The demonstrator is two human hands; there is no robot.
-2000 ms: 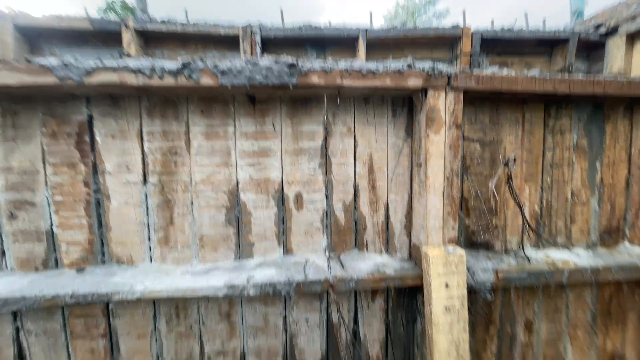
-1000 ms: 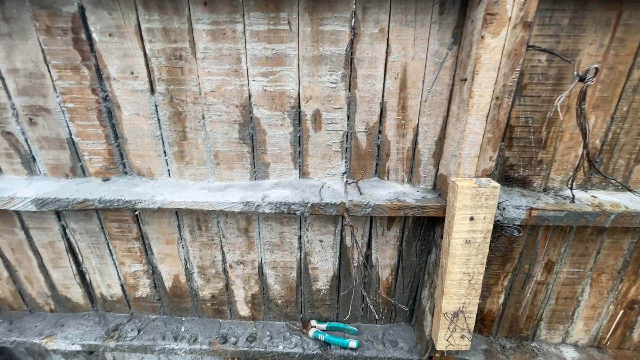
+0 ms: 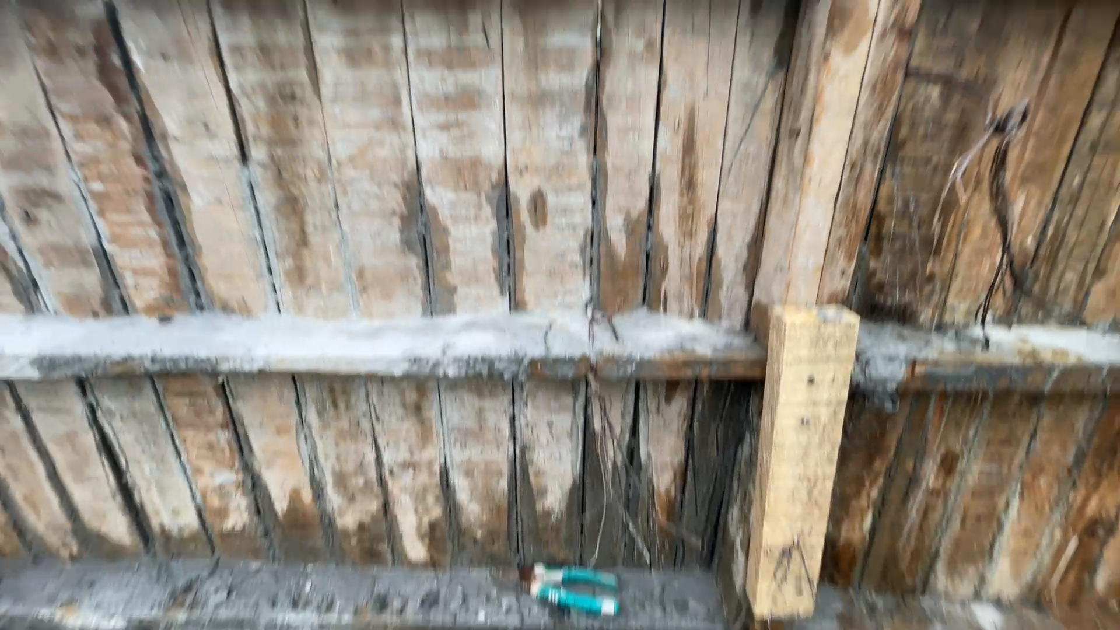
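Note:
Neither of my hands shows in the head view. A pair of pliers with teal and white handles (image 3: 577,590) lies on the lower concrete-caked ledge (image 3: 367,595), its jaws pointing left. Above it, thin tie wires (image 3: 605,464) hang down over the plank wall (image 3: 464,157) from the middle rail (image 3: 394,346), which is coated in pale cement. A darker bundle of wire (image 3: 1002,201) hangs on the boards at the right.
A short pale timber block (image 3: 801,464) stands upright in front of the middle rail, right of the pliers. Behind and above it rises a taller wooden post (image 3: 827,149). Dark gaps run between the planks.
The view has tilted down since two seconds ago, so the wall's top edge is out of sight. The pliers lie on the ledge as they did one second ago.

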